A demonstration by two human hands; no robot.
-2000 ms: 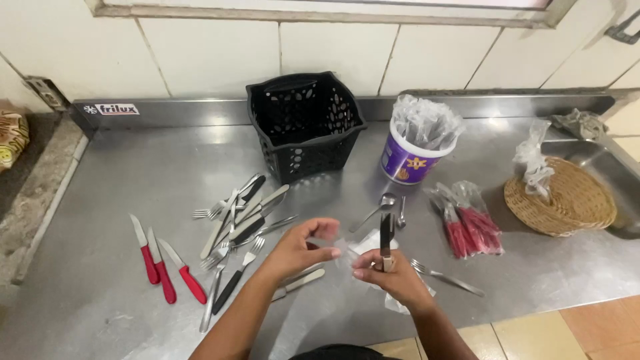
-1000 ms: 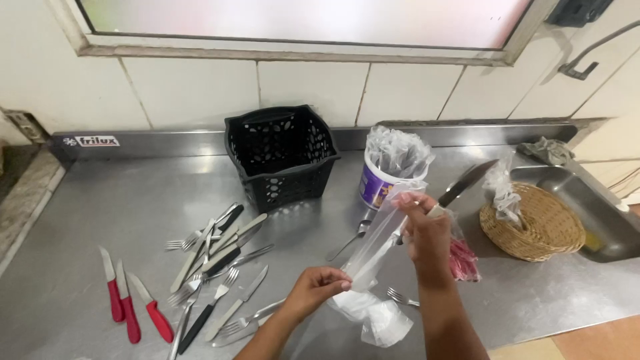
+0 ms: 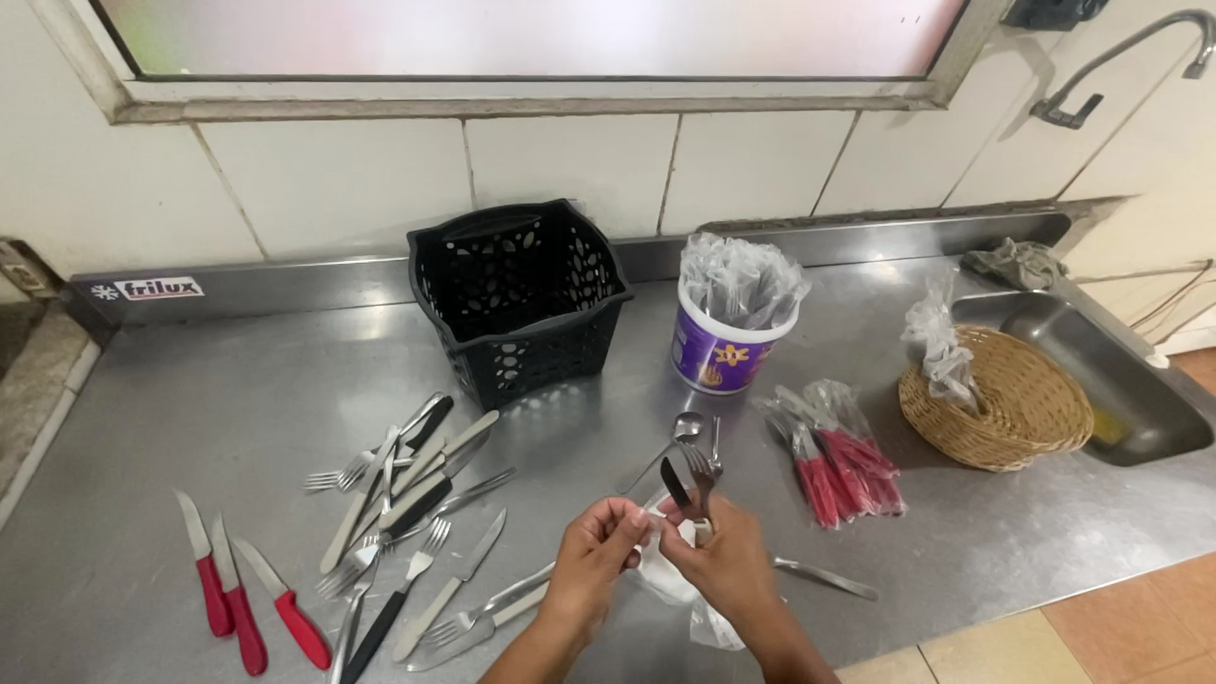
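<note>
My right hand (image 3: pixel 727 556) is closed around a table knife (image 3: pixel 675 484) and a fork (image 3: pixel 700 467), which point up and away from me. Between the fingertips of my left hand (image 3: pixel 598 551) and my right hand is the edge of a clear plastic bag (image 3: pixel 655 501). More thin plastic bags (image 3: pixel 714 627) lie below my hands. Just beyond them rest a spoon (image 3: pixel 688 427) and a smaller utensil. To the left are loose forks (image 3: pixel 432 546) and table knives (image 3: pixel 465 575) in a pile. Three red-handled knives (image 3: pixel 244 617) lie farther left.
A black plastic basket (image 3: pixel 537 356) stands near the backsplash, beside a purple-and-white tub (image 3: pixel 722 356) of plastic-wrapped cutlery. Bagged red-handled cutlery (image 3: pixel 836 465) lies right of centre. A wicker basket (image 3: pixel 1007 437) holding a plastic bundle stands against the sink (image 3: pixel 1130 399). A fork handle (image 3: pixel 826 578) points toward the counter's front edge.
One second ago my right hand was raised farther right with a stretched plastic bag between both hands; now my hands are close together, lower, and the fork and knife stand up from my right hand.
</note>
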